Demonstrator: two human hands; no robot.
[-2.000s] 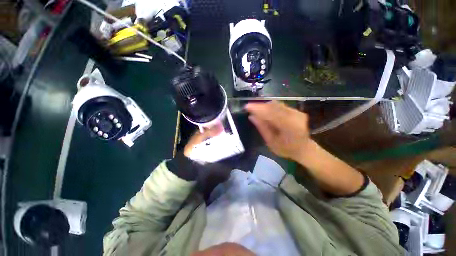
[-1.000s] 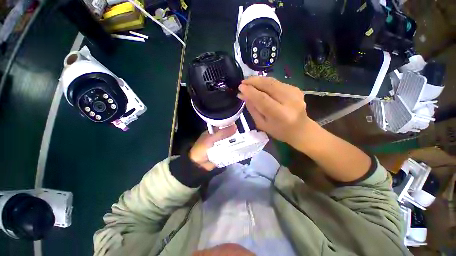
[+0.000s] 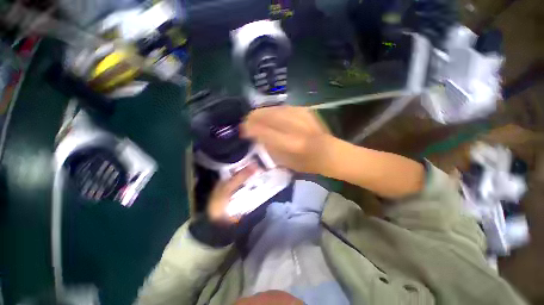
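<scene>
The frame is blurred. My left hand (image 3: 226, 193) holds a dome camera (image 3: 222, 128) by its white base, in front of my chest. Its black ball points up and away from me, with a small pinkish-purple spot on it. My right hand (image 3: 292, 138) is at the right side of the ball, fingers bent together against or just over it. Blur hides whether the fingers pinch anything.
Another dome camera (image 3: 262, 62) stands behind on the bench. One more (image 3: 95, 170) lies at left on the green surface (image 3: 143, 232). White ribbed housings (image 3: 465, 77) are at upper right, white units (image 3: 498, 190) at lower right, a yellow item (image 3: 113, 70) at upper left.
The view has shifted and blurred. My right hand has moved further over the ball's right side. My left hand still holds the camera base.
</scene>
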